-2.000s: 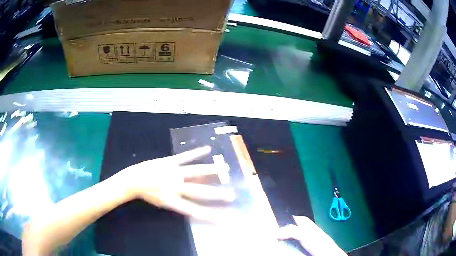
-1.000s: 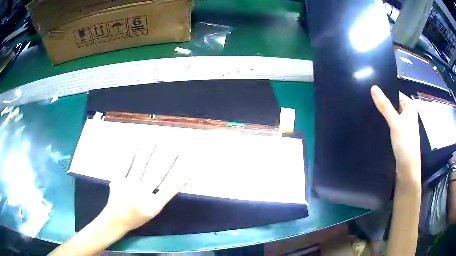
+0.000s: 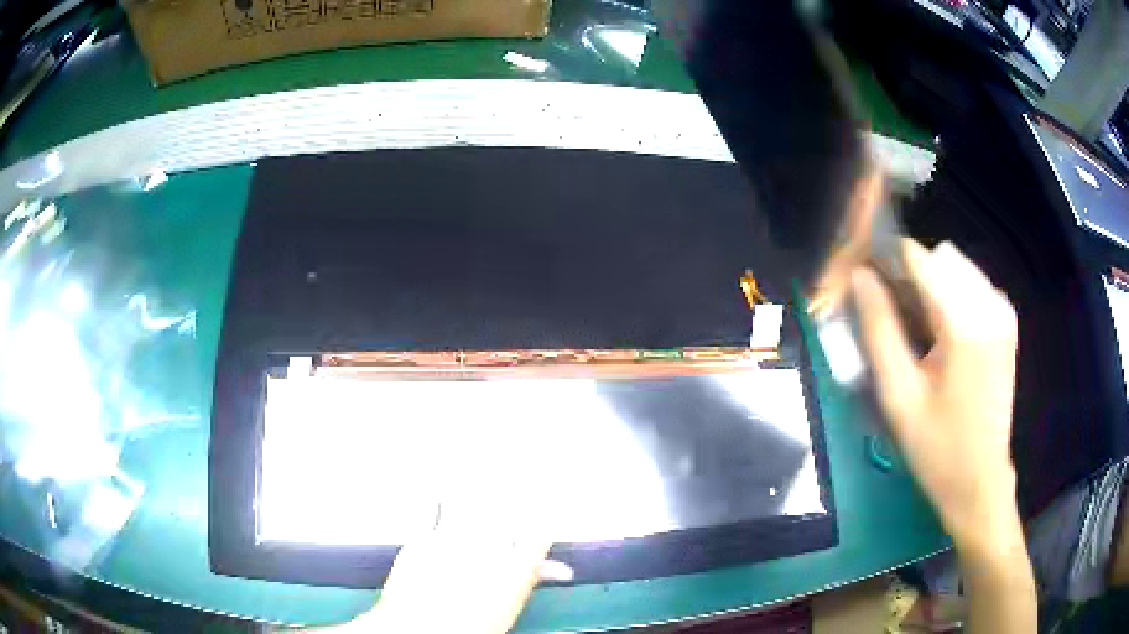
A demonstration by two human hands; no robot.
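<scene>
A long LCD panel (image 3: pixel 495 452) lies silver-white back up on a black foam sheet (image 3: pixel 483 248), near the bench's front edge. Its copper-brown board strip (image 3: pixel 532 360) faces away from me. A white tape tab (image 3: pixel 766 326) and an orange flex tail (image 3: pixel 749 290) show at its right end. My left hand (image 3: pixel 464 582) is at the panel's front edge; glare hides its fingers. My right hand (image 3: pixel 947 372) grips the near end of a second, dark-faced panel (image 3: pixel 786 136), raised, tilted and blurred over the foam's right side.
A brown carton (image 3: pixel 347 31) stands behind the white ribbed strip (image 3: pixel 446 118). Shiny clear film (image 3: pixel 62 372) lies at left. Part of a teal scissors handle (image 3: pixel 879 453) shows at right. Another panel (image 3: pixel 1090 180) lies on black foam at far right.
The silver-backed panel now lies straighter and lower on the foam. The dark panel has tilted and swung left in my right hand. My left hand has moved right, to the panel's front edge.
</scene>
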